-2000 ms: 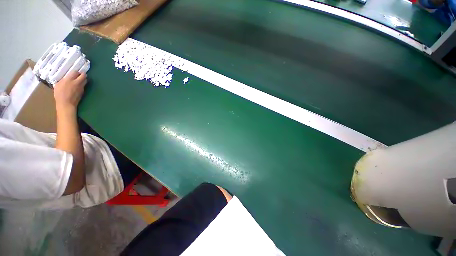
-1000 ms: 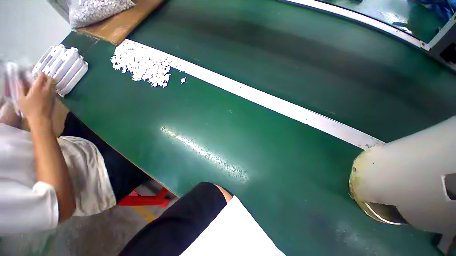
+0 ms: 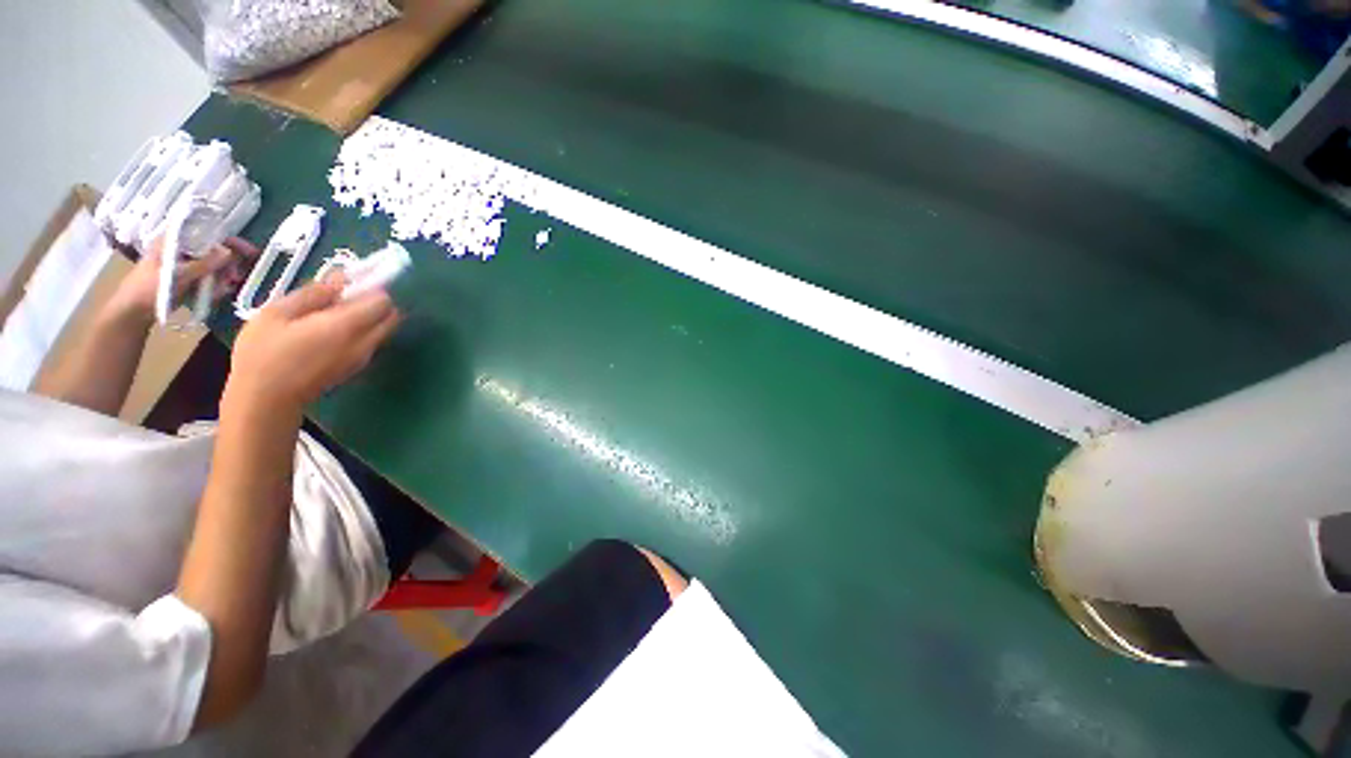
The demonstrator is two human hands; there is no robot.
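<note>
Neither of my hands can be seen. A dark cloth shape [image 3: 541, 652] with a sliver of skin at its end lies at the bottom, partly covered by a plain white shape [image 3: 689, 689]; I cannot tell which part of the body it is. The off-white fume hood [image 3: 1200, 533] stands at the right over the green bench [image 3: 741, 400], its cut-out opening facing down. A heap of small white plastic parts [image 3: 422, 185] lies at the upper left, with one loose piece [image 3: 542, 237] beside it.
At the left, another person's hands [image 3: 304, 344] hold white loop housings; one housing [image 3: 279, 264] lies on the bench beside a stack [image 3: 171, 185]. A bag of small parts [image 3: 289, 33] rests on the brown board [image 3: 348, 92]. A red stool [image 3: 452, 589] stands below.
The other person's hands have moved over the bench with white housings, and a single housing now lies apart from the stack. The dark shape and the hood look unchanged.
</note>
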